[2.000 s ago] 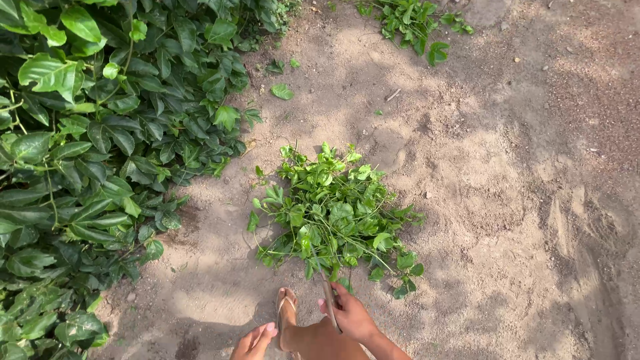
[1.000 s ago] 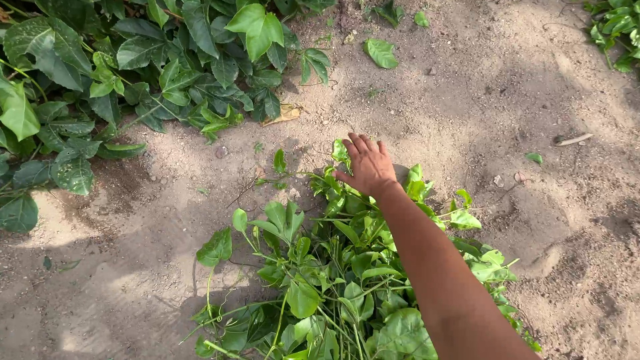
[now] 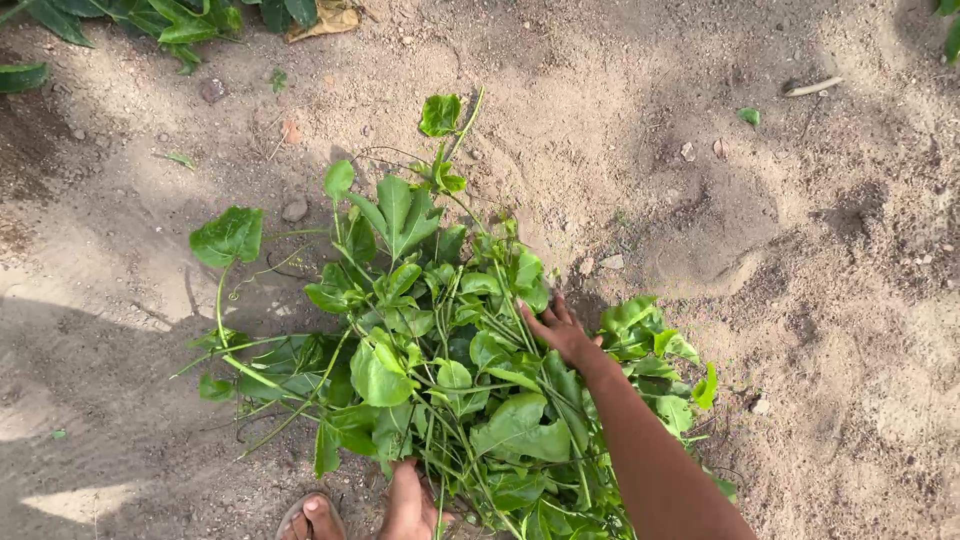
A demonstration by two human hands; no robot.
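Observation:
A heap of cut green vines (image 3: 450, 375) with broad leaves, stems and curling tendrils lies on the sandy ground. My right hand (image 3: 556, 328) reaches across from the lower right and touches the heap's upper right side, thumb and fingers apart among the leaves. At the heap's bottom edge is my left hand (image 3: 409, 499), against the lower stems; leaves cover part of it, and its grip is unclear.
My sandalled foot (image 3: 315, 517) stands left of my left hand. Leafy growth (image 3: 187, 22) and a dry brown leaf (image 3: 326, 19) are at the upper left. A short pale stick (image 3: 814, 87) and small stones (image 3: 612, 262) lie on the dirt.
My right hand has moved from the heap's far edge to its right side. It held a long thin object two seconds ago, no longer seen there. The view is now much closer to the heap.

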